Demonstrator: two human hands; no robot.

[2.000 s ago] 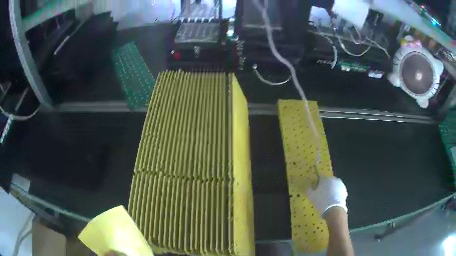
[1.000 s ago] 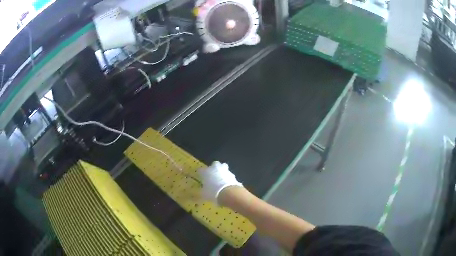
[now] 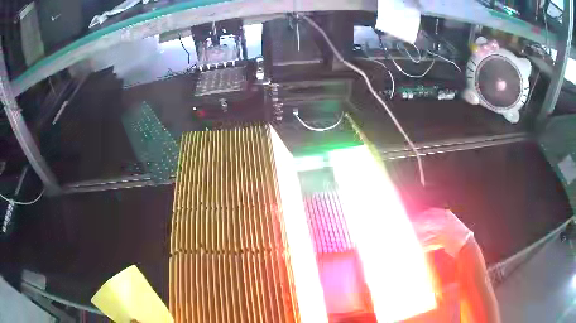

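Observation:
The block of yellow boards [image 3: 221,221] stands on edge at centre left, its right face glaring white. Right of it, a lit LED board [image 3: 385,233] glares white, with pink and orange light around it. It looks tilted towards the block. My right hand [image 3: 445,240], gloved and tinted orange, is at the board's right side; glare hides its fingers. A pale test lead [image 3: 385,104] runs down from the rear and is lost in the glare near that hand. My left hand [image 3: 134,320] barely shows at the bottom edge, gripping a yellow sheet [image 3: 129,293].
A green dotted board [image 3: 151,142] lies at back left. Behind the block is dark equipment with a terminal panel [image 3: 221,82] and a small red light. A round fan [image 3: 501,82] stands at rear right. A green-edged shelf [image 3: 158,31] crosses the top. Metal rails cross behind the boards.
The view has swung back left from the right end of the bench. The board under my right hand was flat and unlit; it now glares and looks tilted. The yellow sheet is back in view.

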